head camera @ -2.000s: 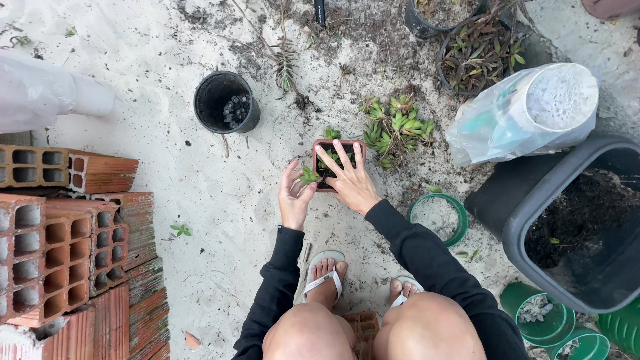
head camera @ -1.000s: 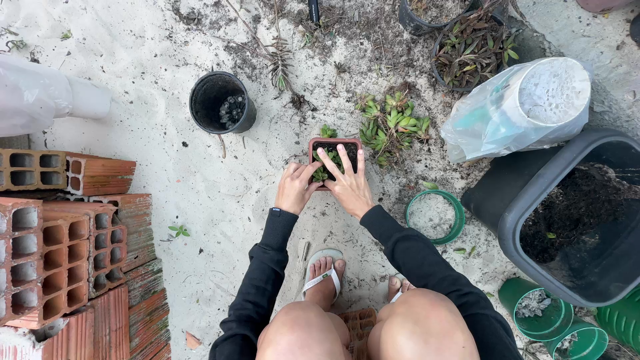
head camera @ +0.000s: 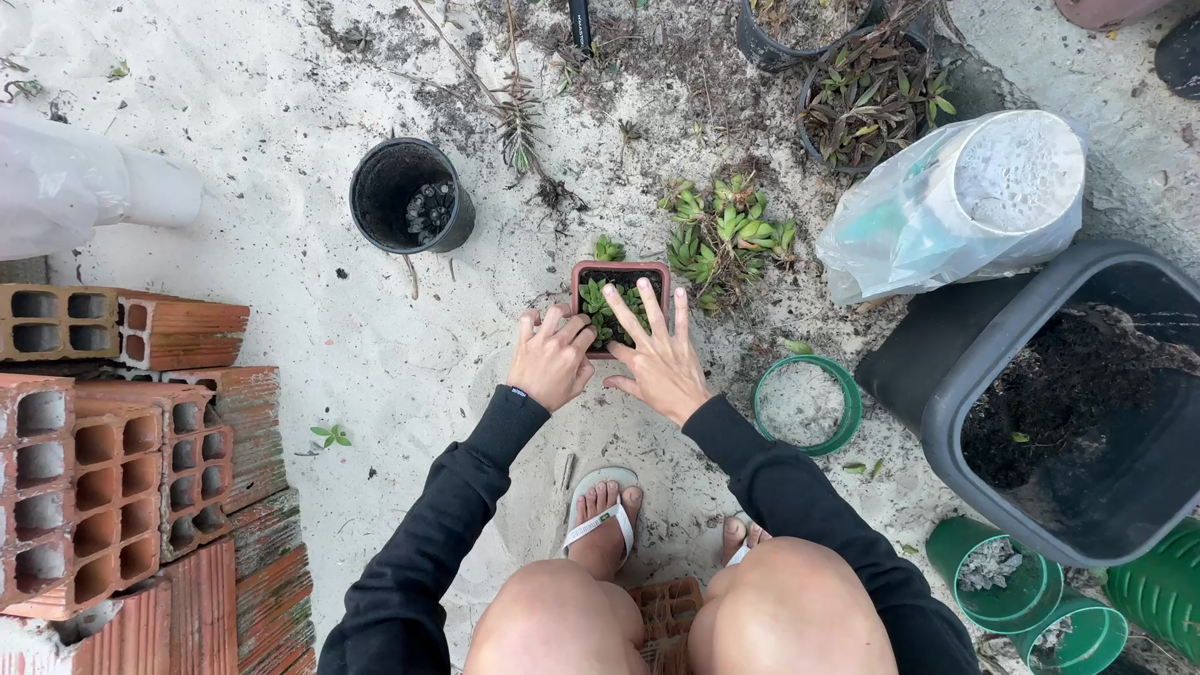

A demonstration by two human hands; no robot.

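A small square reddish-brown plastic pot (head camera: 622,269) stands on the sand, holding dark soil and green succulent rosettes (head camera: 600,298). At the pot's left front corner is my left hand (head camera: 551,360), its fingers curled at the rim and reaching in by the leaves; whether they pinch a plant is hidden. My right hand (head camera: 662,361) lies over the pot's right side with fingers spread and nothing gripped. One loose rosette (head camera: 608,248) sits just behind the pot. To the right lies a clump of uprooted succulents (head camera: 729,234).
A round black pot (head camera: 412,195) with gravel stands at left. Hollow clay bricks (head camera: 117,487) are stacked lower left. At right are a bagged white container (head camera: 1017,173), a large dark tub (head camera: 947,422) of soil, a green ring (head camera: 851,403) around pale sand, and green pots (head camera: 1008,600).
In the oldest frame my left hand held a small rosette at the pot's left side; that rosette is now down in the pot. The fingers of my left hand have curled in at the rim.
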